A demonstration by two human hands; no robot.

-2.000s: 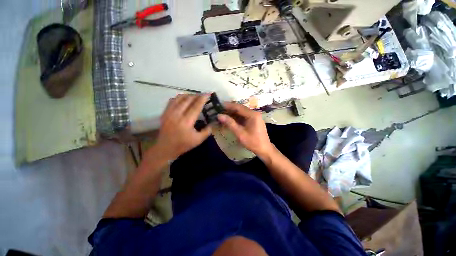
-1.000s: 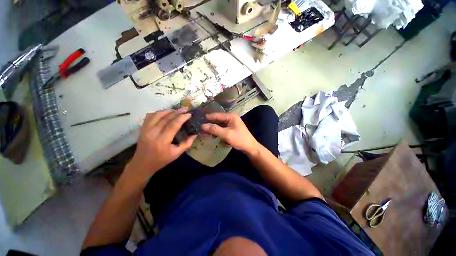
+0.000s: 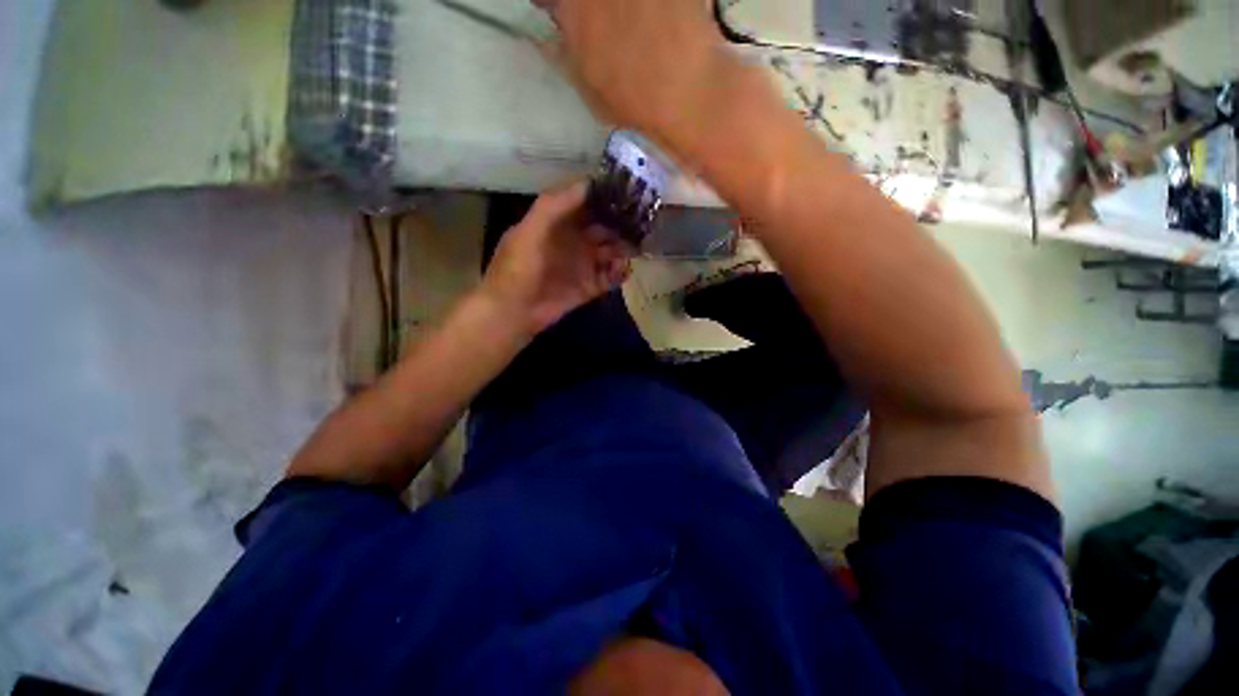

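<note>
My left hand [image 3: 557,258] holds a small slotted metal part [image 3: 628,188] above my lap, near the table's front edge. The part is shiny and pale at its top, with dark comb-like slots below. My right hand [image 3: 632,48] reaches across to the table top and is partly cut off by the picture's upper edge; its fingertips are out of view. A thin grey file [image 3: 487,19] lies on the table at the top, its right end close to my right hand. Whether that hand touches it cannot be told.
A checked cloth strip [image 3: 343,89] lies at the left of the table [image 3: 462,123]. The sewing machine's bed plates [image 3: 856,21] are at the top, partly cut off. A long thin shaft [image 3: 1029,129] and clutter are at the upper right. A dark bundle [image 3: 1155,558] is at the lower right.
My right hand has let go of the slotted part and moved up and forward over the table. My left hand now holds the part alone. The view has shifted, cutting off the table's far side.
</note>
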